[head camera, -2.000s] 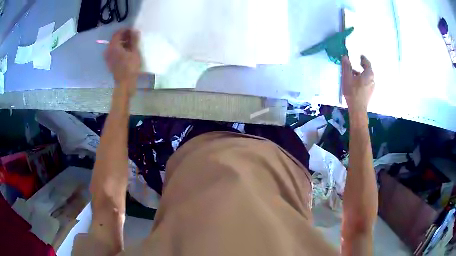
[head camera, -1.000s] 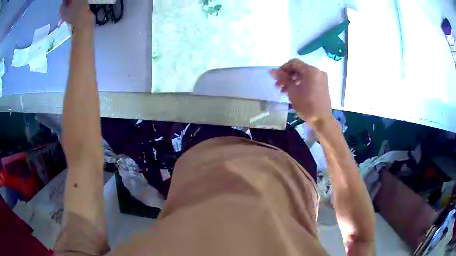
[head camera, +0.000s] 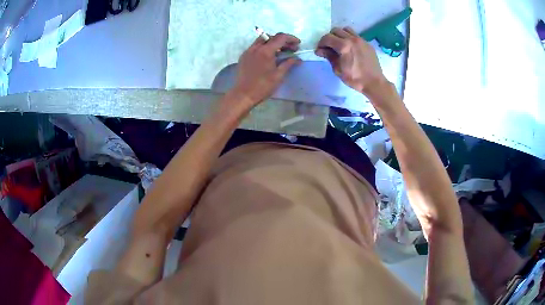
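A pale fabric stack with green print (head camera: 197, 44) lies on the table in front of me, with a curved cut-out at its near right edge. My left hand (head camera: 267, 64) is over that edge, with a short thin white stick, perhaps a cigarette (head camera: 262, 34), between its fingers. My right hand (head camera: 349, 56) is close to its right. Both hands' fingertips hold a thin white strip (head camera: 306, 53) between them; what it is cannot be told. A green clamp (head camera: 389, 33) lies on the table just right of my right hand.
A large white fabric lay (head camera: 454, 65) covers the right side. Small pale pieces (head camera: 49, 43) lie at the left. A black rectangle (head camera: 95, 11) and black loop handles (head camera: 122, 6) are at the top left. Scraps and bundles lie beneath the worn table edge (head camera: 143, 102).
My left hand has come from the far left to the middle. My right hand has moved up and slightly left beside it. The white layers on top of the printed stack are gone from there.
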